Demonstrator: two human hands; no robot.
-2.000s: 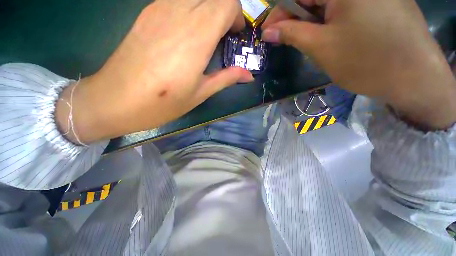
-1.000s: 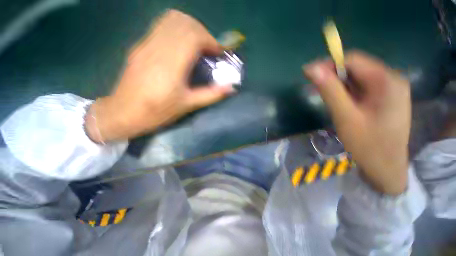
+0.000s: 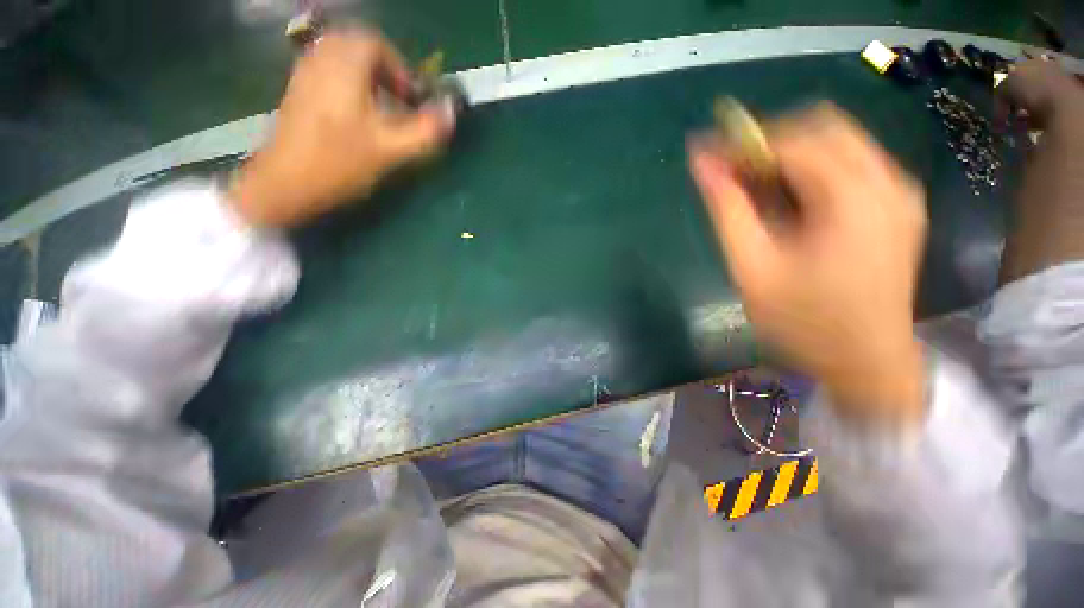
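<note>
My left hand [image 3: 339, 131] is at the upper left, by the pale strip, blurred, with its fingers closed on the black case [image 3: 449, 97]. Only a small dark edge of the case and a yellowish bit above it show; the rest is hidden by the fingers. My right hand [image 3: 814, 226] is right of centre above the green surface, blurred. It holds the tweezers [image 3: 745, 135], whose yellowish rear end sticks out at the top; their prongs are hidden.
A tiny pale piece [image 3: 467, 235] lies on the green bench [image 3: 547, 226]. A pale dividing strip [image 3: 594, 62] curves across the back. At the right, another person's hand [image 3: 1046, 89] is beside black units [image 3: 939, 54] and scattered small components [image 3: 969, 140].
My left hand has moved up and left with the case, away from my right hand. My right hand has moved down and right with the tweezers. The strip and neighbour's pile have come into view.
</note>
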